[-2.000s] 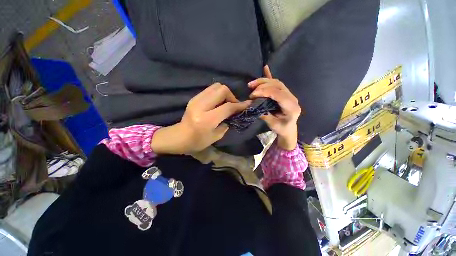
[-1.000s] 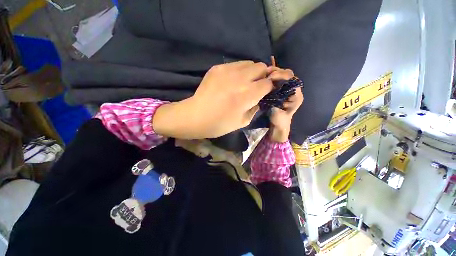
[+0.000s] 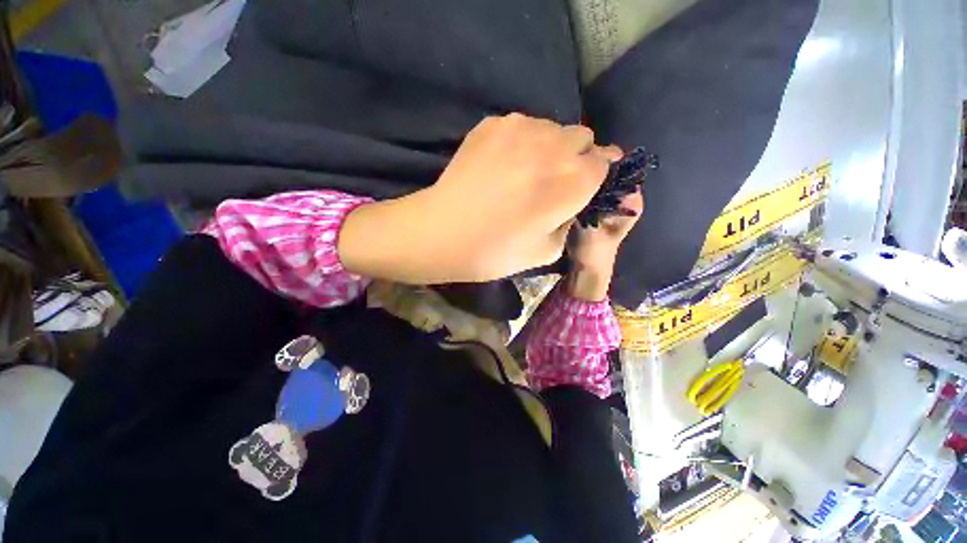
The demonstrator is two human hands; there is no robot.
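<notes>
A dark bundle of cut pieces (image 3: 618, 189) with frayed, layered edges is held between both hands above my lap. My left hand (image 3: 498, 202) lies over its near side with bent fingers; its fingertips are hidden behind the hand. My right hand (image 3: 604, 233) holds the bundle from below and the right side, partly hidden by my left hand. Large charcoal cloth panels (image 3: 424, 64) lie beyond my hands, and another curved panel (image 3: 700, 117) lies on the table at the right.
The pale sewing table (image 3: 848, 127) carries yellow PIT tape (image 3: 742, 223), yellow-handled scissors (image 3: 716, 386) and a white sewing machine (image 3: 785, 435). A blue crate (image 3: 106, 228) stands at the left. White papers (image 3: 194, 48) lie on the floor. Lap cloth (image 3: 408, 308) shows below my hands.
My left hand has moved right and up over the bundle, covering more of it. The bundle and my right hand have shifted slightly up and right. The view has shifted too.
</notes>
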